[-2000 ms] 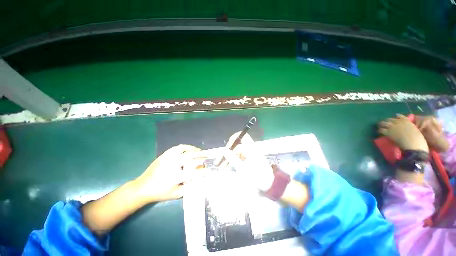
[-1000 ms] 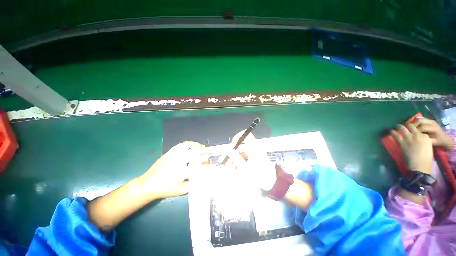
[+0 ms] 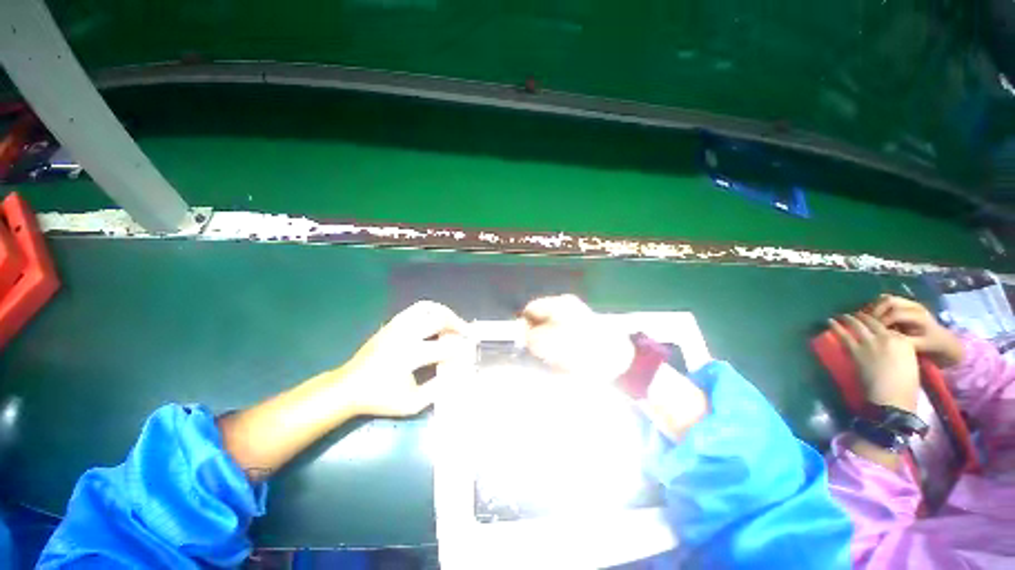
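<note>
A white tray (image 3: pixel 454 490) lies in front of me around an open tablet unit (image 3: pixel 486 501). Strong glare whitens most of the tablet; dark board areas show at its left edge. My left hand (image 3: pixel 406 359) is at the tray's upper left corner, fingers bent over its rim. My right hand (image 3: pixel 577 337) is over the tray's top edge, its fingers curled. I cannot see whether either hand holds something small. No tweezers can be made out. A dark sheet (image 3: pixel 479 286) lies on the bench just behind the tray.
A red foam tray (image 3: pixel 25 267) is at the far left. At right, a person in a pink smock has both hands on a red tray (image 3: pixel 837 362). A blue-edged panel (image 3: pixel 757 178) lies on the green belt behind the chipped rail (image 3: pixel 534 241). A metal post stands at upper left.
The dark pen-like tool in my right hand no longer shows. My right hand's fingers are now farther from my left hand. The view has shifted and tilted, showing more of the left side.
</note>
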